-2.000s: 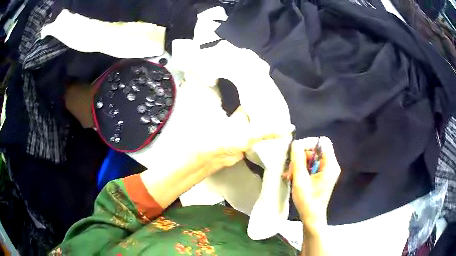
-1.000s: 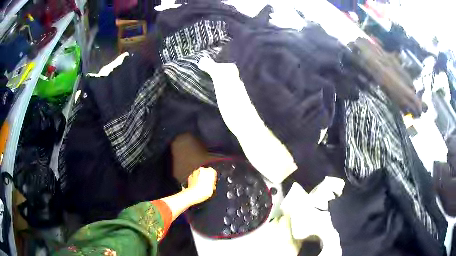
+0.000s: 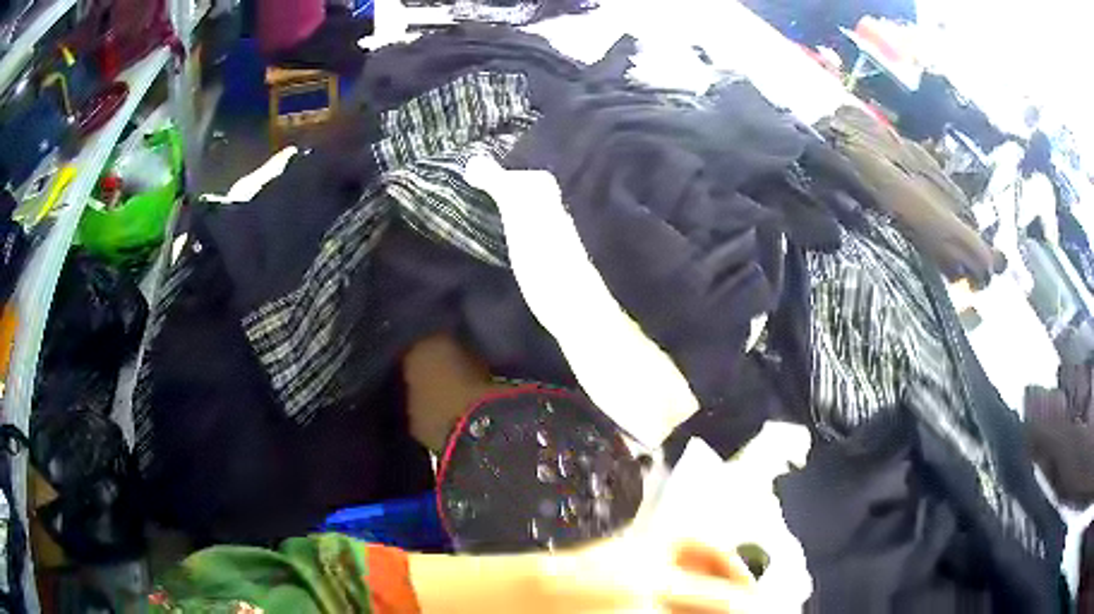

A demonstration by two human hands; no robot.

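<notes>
My left hand [image 3: 672, 578] reaches in from the bottom left, its fingers over the white cuff [image 3: 780, 480] at the bottom centre-right. The hand is overexposed and blends into the white cloth, so I cannot tell whether it grips it. The round black button tray [image 3: 528, 462] with a red rim lies just above my forearm, with clear and grey buttons scattered on it; its lower edge is hidden by the forearm. The dark garment [image 3: 876, 528] lies to the right of the cuff. My right hand is not in view.
A white strip [image 3: 576, 294] lies across dark cloth above the tray. Black-and-white striped garments [image 3: 870, 336] lie at right and left. A blue item [image 3: 390, 521] sits left of the tray. A green bag [image 3: 132, 198] and wooden stool [image 3: 302, 102] stand upper left.
The view has swung up and left since the oldest frame, and my right hand has left the picture. My left hand was over the tray a second ago and has moved right to the white cuff.
</notes>
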